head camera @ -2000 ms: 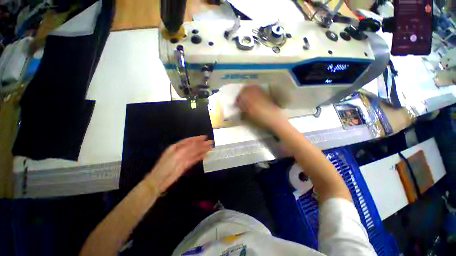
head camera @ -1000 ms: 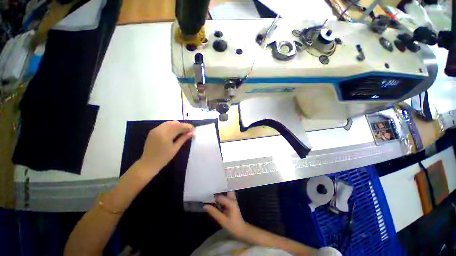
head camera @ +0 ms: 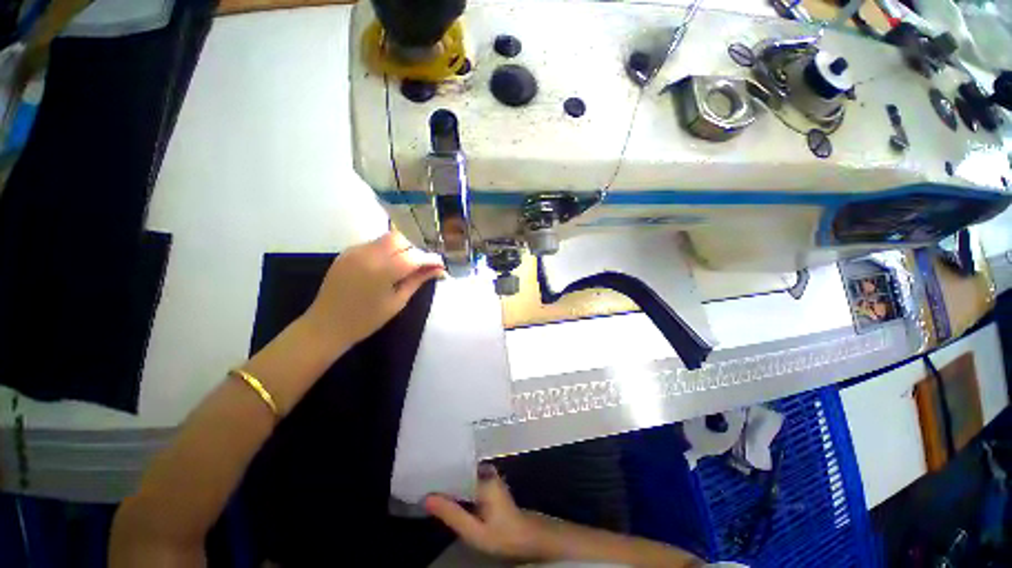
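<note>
A pale pocket-like piece [head camera: 449, 388] lies on a black fabric panel [head camera: 333, 411], its top end at the presser foot [head camera: 457, 266] of the sewing machine [head camera: 666, 133]. My left hand [head camera: 372, 286] pinches the top of the pieces with thumb and forefinger, just left of the foot. My right hand [head camera: 488, 519] holds the lower end of the pale piece at the table's front edge. The needle tip is lost in the bright light.
A curved black strip [head camera: 638, 294] lies right of the needle on white material. Black cut cloth [head camera: 78, 233] lies at the left. A blue basket [head camera: 805, 477] with a white roll stands below the table at right.
The pale piece was laid on the black panel, then its top moved up to the presser foot with my left hand. My right hand left the area under the machine arm. The view moved closer.
</note>
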